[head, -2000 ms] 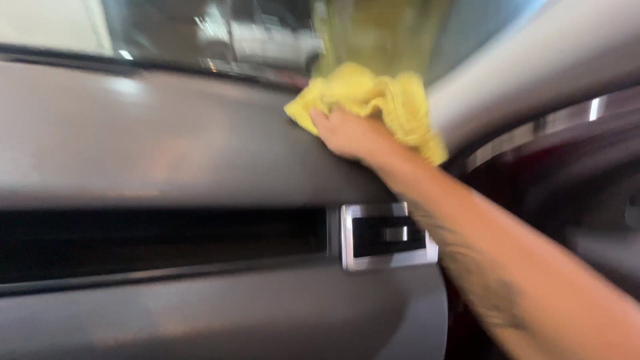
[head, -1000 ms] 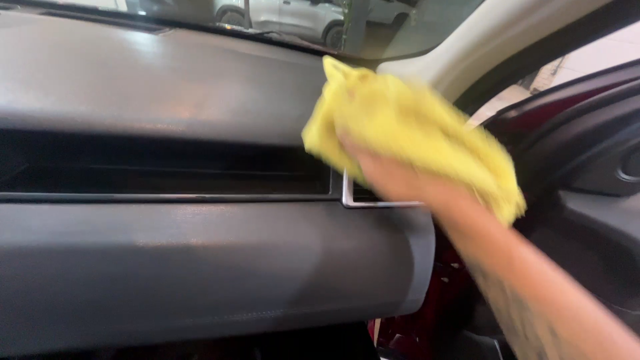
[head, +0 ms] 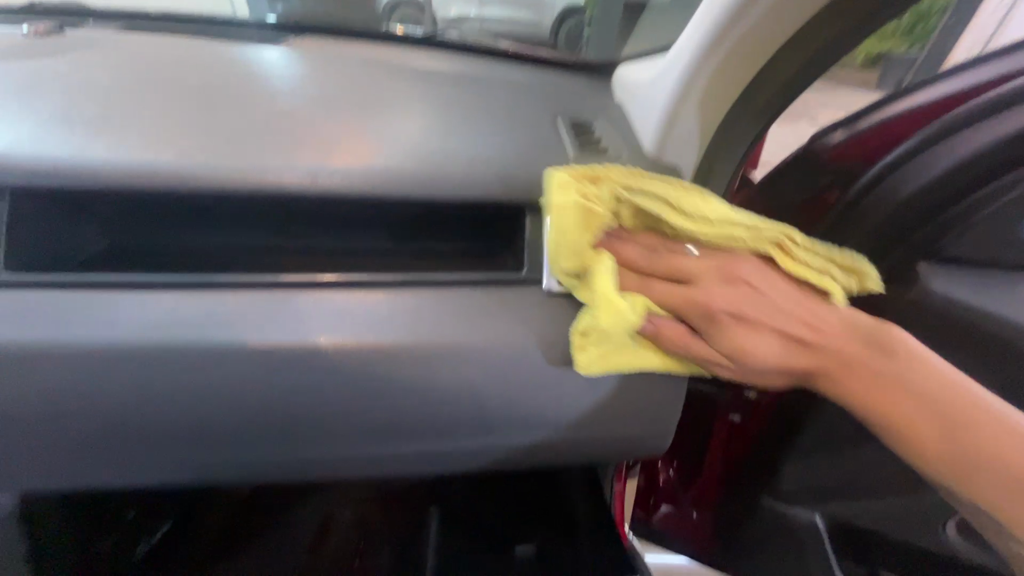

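My right hand [head: 720, 312] presses a yellow cloth [head: 592, 248] against the right end of a car's grey dashboard [head: 320, 384]. The fingers lie spread over the cloth, and a ring shows on one of them. Under the cloth, the side air vent is almost wholly covered; only the left edge of its silver frame [head: 550, 254] shows. A long dark recessed shelf [head: 264, 234] runs across the dashboard to the left of the cloth. My left hand is out of view.
A red car door [head: 864, 152] stands open at the right, beside the pale windshield pillar [head: 672, 88]. A small slotted vent [head: 588, 138] lies on the dashboard top near the pillar. Below the dashboard is a dark footwell [head: 320, 528]. Parked vehicles show through the windshield.
My right hand has moved with the cloth from the dashboard's top corner by the windshield down to the side vent, which showed two seconds ago. The view has shifted.
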